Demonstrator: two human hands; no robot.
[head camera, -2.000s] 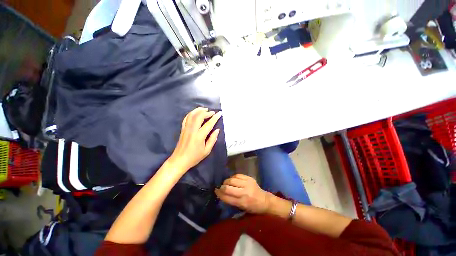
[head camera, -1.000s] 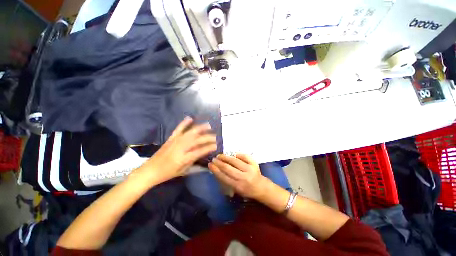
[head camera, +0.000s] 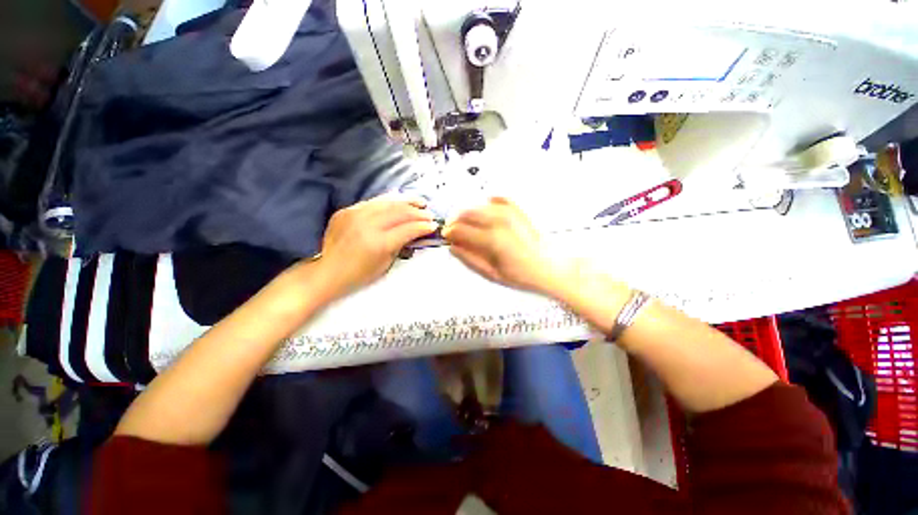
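A large navy-grey garment body (head camera: 216, 141) lies bunched on the table left of the needle, its near end reaching my fingers. My left hand (head camera: 370, 237) holds the cloth edge by the fingertips. My right hand (head camera: 500, 241) pinches the same edge just right of it, and the fingertips nearly meet. Both hands are just in front of the presser foot and needle (head camera: 458, 151), where a bright light washes out detail. The white sewing machine (head camera: 695, 65) marked "brother" stands behind. The edge under my fingers is mostly hidden.
Red-handled thread snips (head camera: 644, 201) lie on the white table (head camera: 705, 262), right of my hands. Navy scraps (head camera: 604, 139) lie behind them. Striped black and white pieces (head camera: 101, 312) are at left. A red basket (head camera: 886, 372) is at lower right. A dark packet (head camera: 869, 219) lies at the right table end.
Both hands have moved up towards the needle with the cloth edge. The cloth has been drawn off the lap and front edge, uncovering the ruler markings. The camera view has shifted.
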